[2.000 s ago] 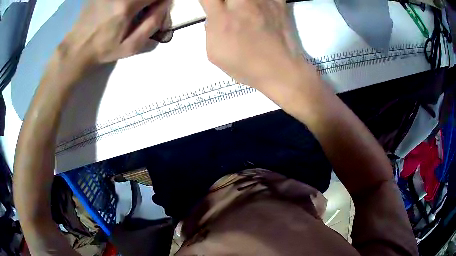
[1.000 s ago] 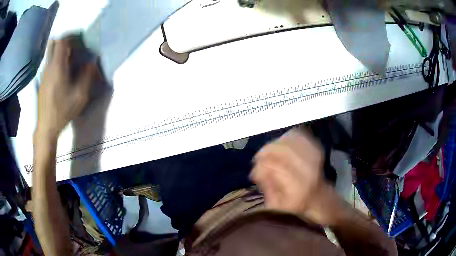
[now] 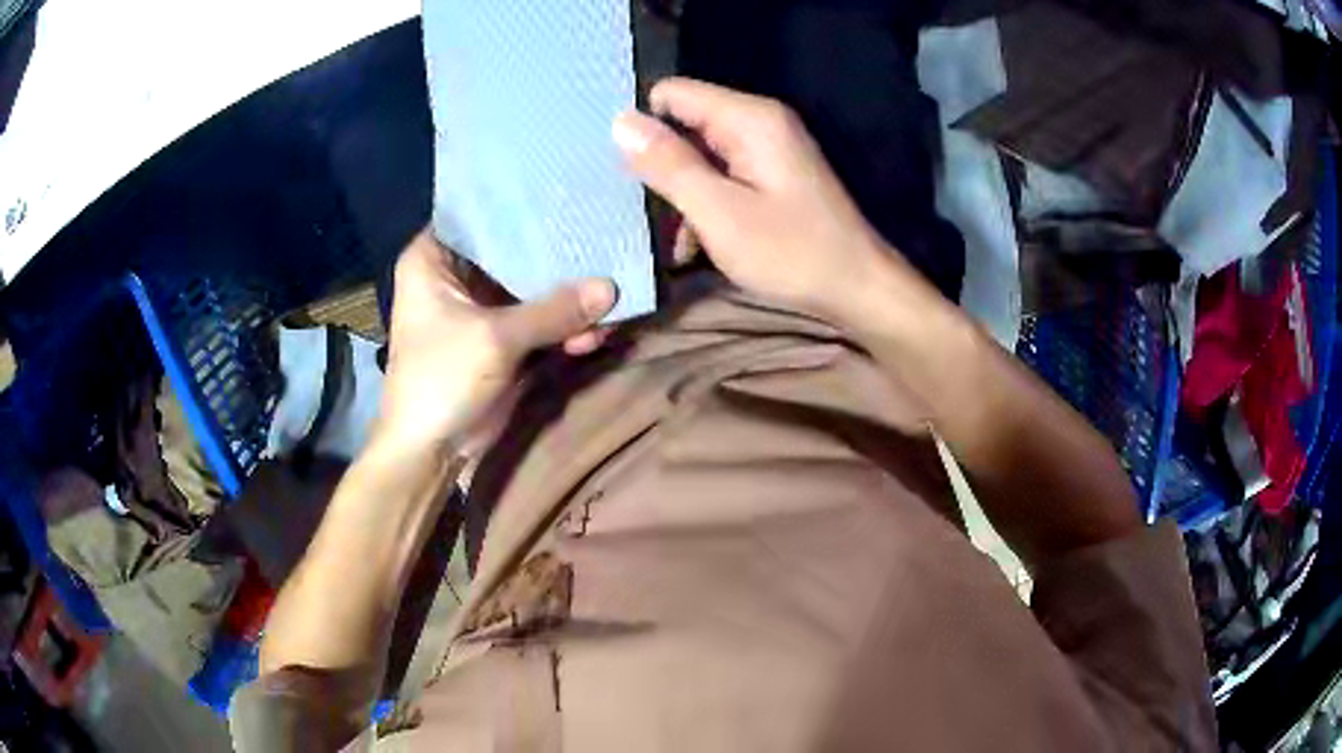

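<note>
A cut panel, grey side up (image 3: 537, 155), hangs from the top edge of the view down over my lap, with its lower end towards me. My left hand (image 3: 464, 336) holds its lower end, thumb on top near the corner and fingers underneath. My right hand (image 3: 751, 191) grips its right edge, thumb on the grey face. A dark strip shows beside that edge, under my right fingers. The panel's upper end is cut off by the picture's edge.
The white table (image 3: 177, 88) shows at the upper left. A blue basket (image 3: 192, 383) with fabric stands below it at left. Another blue basket (image 3: 1096, 383) is at right, with brown and grey pieces (image 3: 1096, 118) and red fabric (image 3: 1244, 361) around it.
The view has tilted down from the table to my lap. Both hands have come together over my lap and now hold the grey panel. The machine bed and scissors have left the view.
</note>
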